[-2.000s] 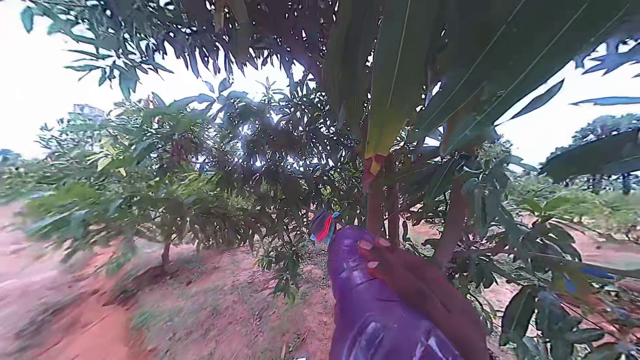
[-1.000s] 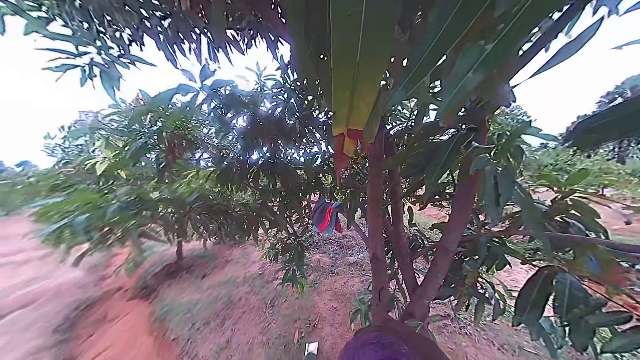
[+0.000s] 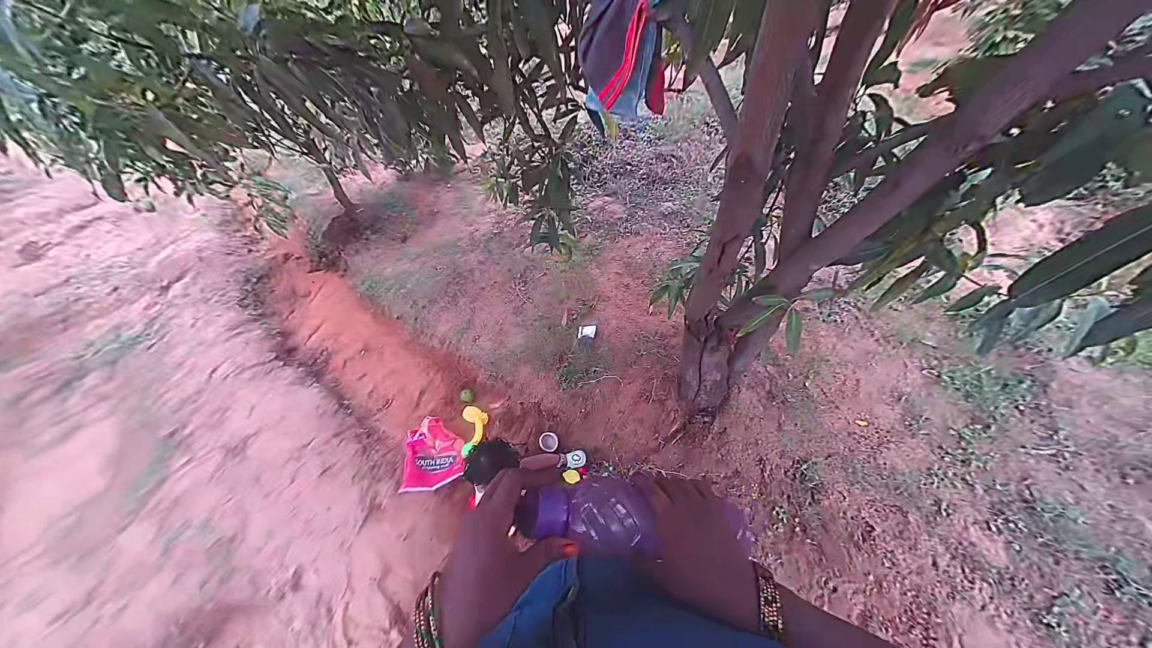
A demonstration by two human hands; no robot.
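A purple plastic bottle (image 3: 614,515) lies sideways low in the view, close to the blue clothing at my waist. My left hand (image 3: 495,549) is at its cap end, thumb and fingers around the cap. Over the body at the other end is my right hand (image 3: 697,540), gripping it. Bangles circle both wrists. Just beyond my left hand, a person's dark-haired head (image 3: 490,461) shows low down near the ground, largely covered by my hand. Beside it are a pink bag (image 3: 432,457) bearing writing, a yellow object (image 3: 474,418), a cup (image 3: 548,441) and a small light-coloured container (image 3: 576,459).
A tree trunk (image 3: 706,360) forks upward at the right, its leafy branches hanging over. Red and dark cloth (image 3: 621,58) hangs from the branches. A shallow earth channel (image 3: 360,342) runs to the left of it. A small white item (image 3: 587,332) lies on the soil.
The view has tilted down to the ground. Two seconds ago the purple bottle was raised close to the camera with a hand on it; now it lies lower, sideways between both hands.
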